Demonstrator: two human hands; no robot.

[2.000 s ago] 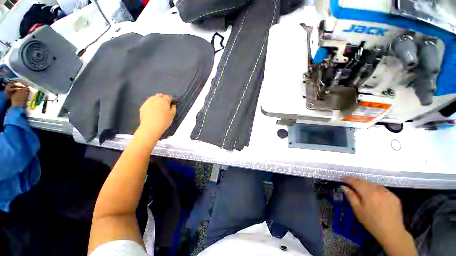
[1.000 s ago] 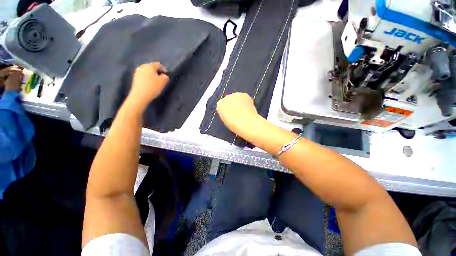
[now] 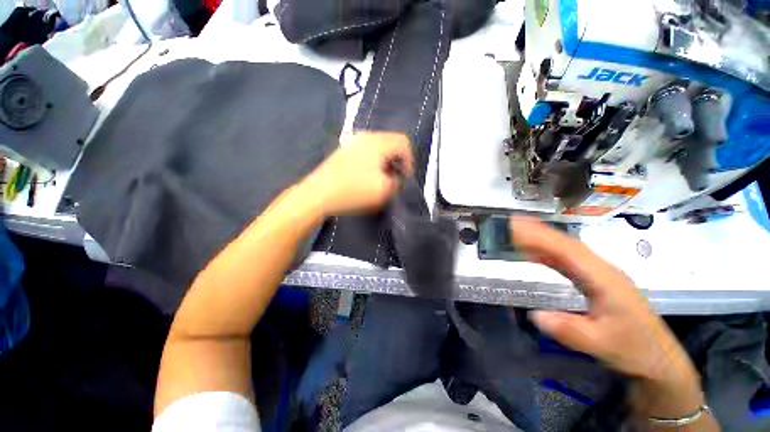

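My left hand (image 3: 367, 173) is closed on a small dark grey cloth piece (image 3: 425, 253), which hangs blurred from it over the table's front edge. My right hand (image 3: 591, 304) is open and apart from the cloth, at the front edge below the machine. A pile of dark grey cut panels (image 3: 211, 152) lies at the left. Long dark grey strips (image 3: 397, 84) with pale stitch lines lie between the pile and the overlock machine (image 3: 608, 110); my left hand and the held cloth hide part of them.
A grey inset plate (image 3: 498, 240) is in the white tabletop below the machine head. Another machine part (image 3: 46, 105) stands at far left, with a blue sleeve (image 3: 12, 291) below it. Crumpled grey cloth (image 3: 739, 363) is low right. More stitched cloth (image 3: 338, 21) lies behind the pile.
My left hand has moved right from the pile and now holds a cloth piece. My right hand has left the strips and moved right, opening. The pile's top looks flatter.
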